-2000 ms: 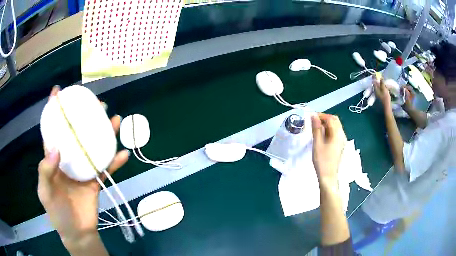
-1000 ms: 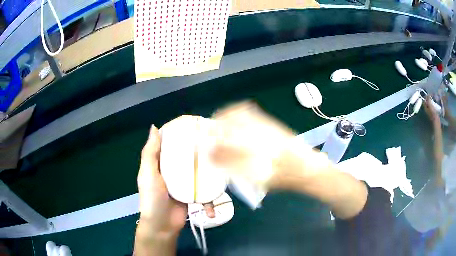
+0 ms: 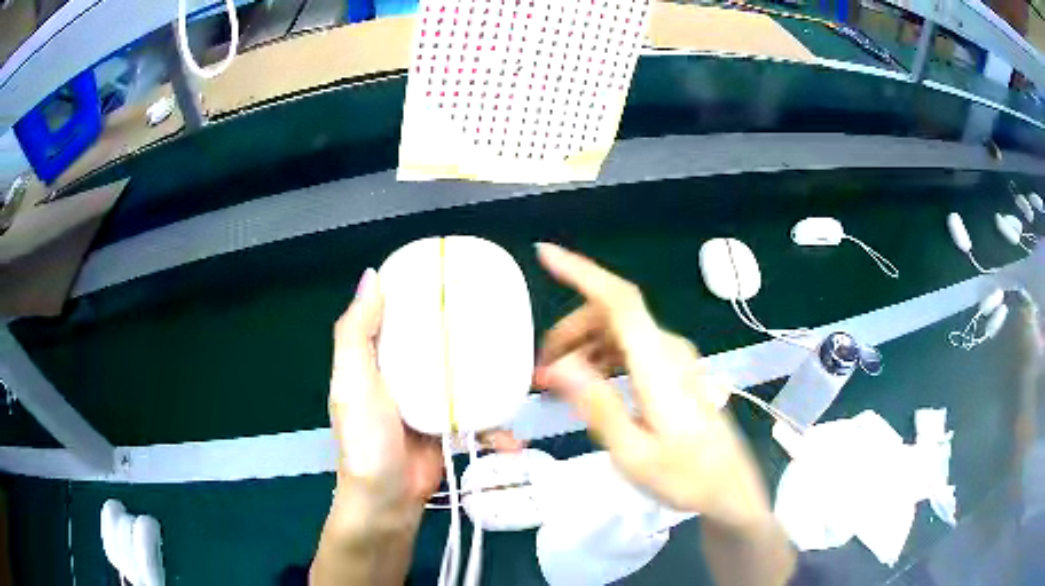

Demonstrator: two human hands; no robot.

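My left hand (image 3: 378, 446) holds a white oval unit (image 3: 490, 338) upright from its left side and below. A thin gold seam line runs down its face, and a doubled white cord hangs from its lower end. My right hand (image 3: 653, 401) is just right of the unit, slightly blurred, with fingers apart and nothing visible between them. A white wipe (image 3: 602, 532) shows below my right hand, apparently on the bench; whether it touches the hand is unclear. Another white unit (image 3: 510, 490) lies behind the held unit's lower end, partly covered.
A bottle with metal top (image 3: 814, 378) stands at right beside crumpled wipes (image 3: 854, 486). More corded units (image 3: 730, 269) lie on the green belt (image 3: 229, 332) behind a grey rail. A dot sheet (image 3: 521, 92) hangs ahead. Two white pieces (image 3: 132, 544) lie lower left.
The camera view has turned, shifting the scene. My right hand has moved off the unit's face to its right side, its fingers now spread. The white wipe now shows below that hand.
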